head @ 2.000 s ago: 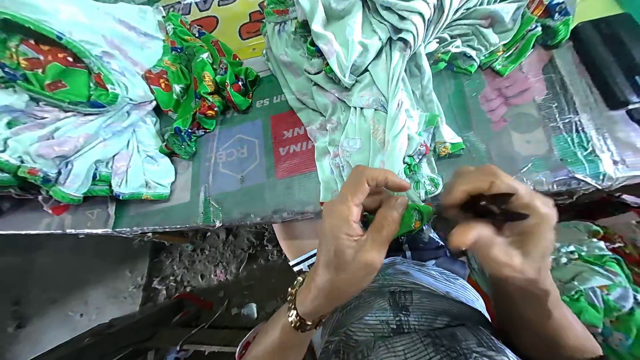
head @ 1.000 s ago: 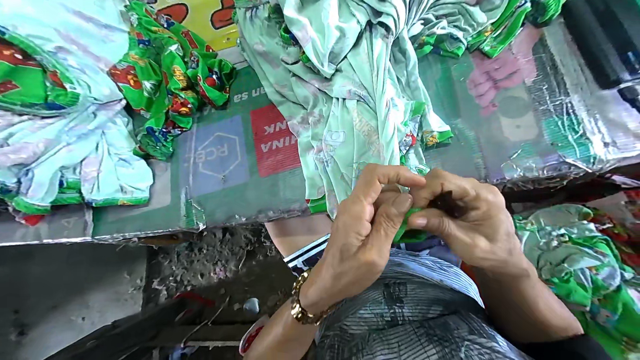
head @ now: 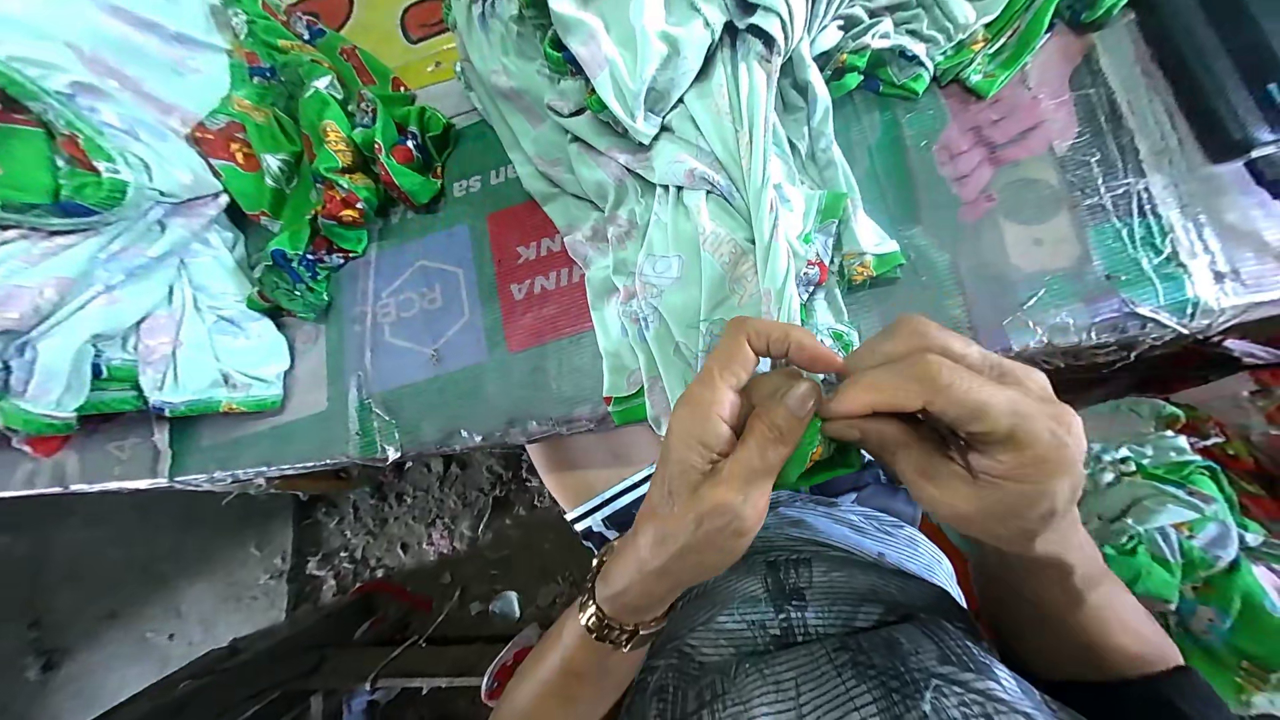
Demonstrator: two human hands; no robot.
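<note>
A pale green printed garment with bright green patterned trim lies inside out over the table, its lower part hanging toward my lap. My left hand, with a gold-coloured watch at the wrist, pinches the trim between thumb and fingers. Against it, my right hand has its fingertips closed at the same spot of trim. The dark tool seen earlier in my right palm is mostly hidden; only a dark patch shows there.
On the left of the table lie a pale garment and a crumpled green printed cloth. A black object is at the upper right. More green garments are heaped below the table's right side.
My right hand, apart from the left and holding a dark tool two seconds ago, has come in to meet the left hand at the green trim.
</note>
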